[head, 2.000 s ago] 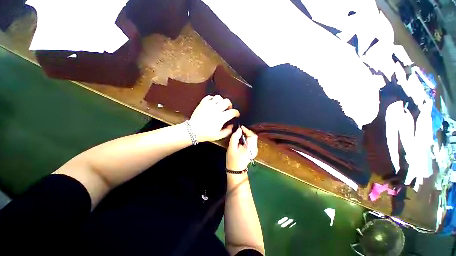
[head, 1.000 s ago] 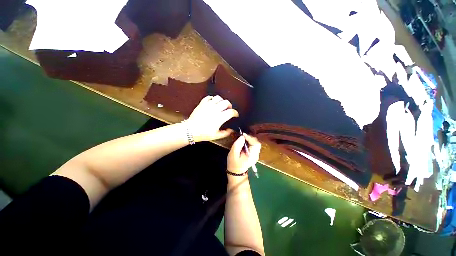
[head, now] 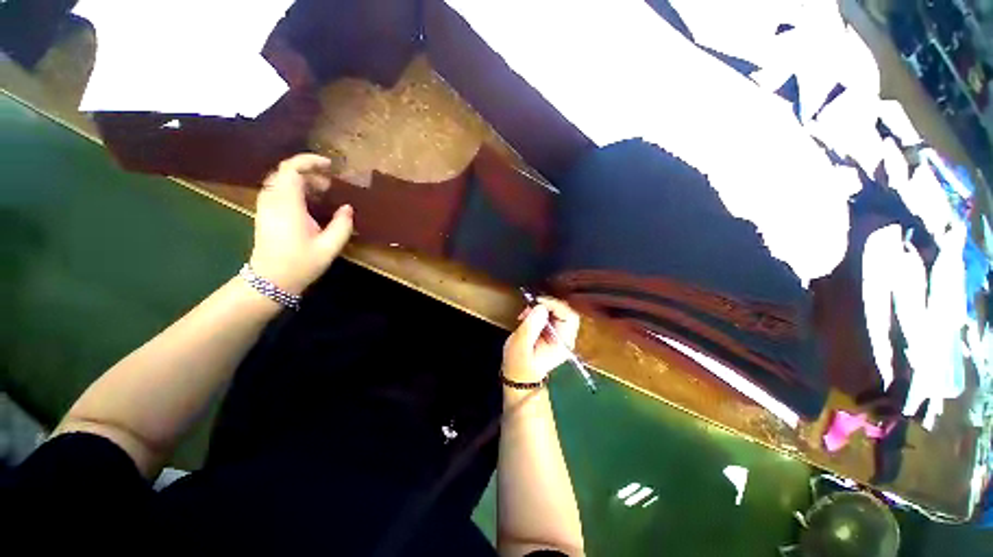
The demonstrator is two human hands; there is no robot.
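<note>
My left hand [head: 299, 223], with a metal bracelet, is at the left end of the small cut-piece stack [head: 408, 218], thumb and fingers apart, seemingly empty. The stack is low, flat and red-brown, with a blackish section at its right. My right hand [head: 541, 339], with a dark beaded bracelet, holds a thin marking pen [head: 572, 357] at the table edge; its dark tip points up-left and its pale end down-right. The bundle of cut pieces [head: 675, 239], black on top with red-brown layered edges, lies right of and beyond my right hand.
The worn brown table [head: 387, 120] bears large cut blocks [head: 196, 147] with glaring white paper [head: 185, 54]. White offcuts [head: 915, 316] and a pink scrap [head: 853, 429] lie at the right. A round basket or stool [head: 849, 528] stands below the table corner, over the green floor [head: 675, 457].
My left hand has moved left from beside my right hand to the stack's left end and opened. The blackish section shows more. The pen has tilted in my right hand. The view has shifted slightly.
</note>
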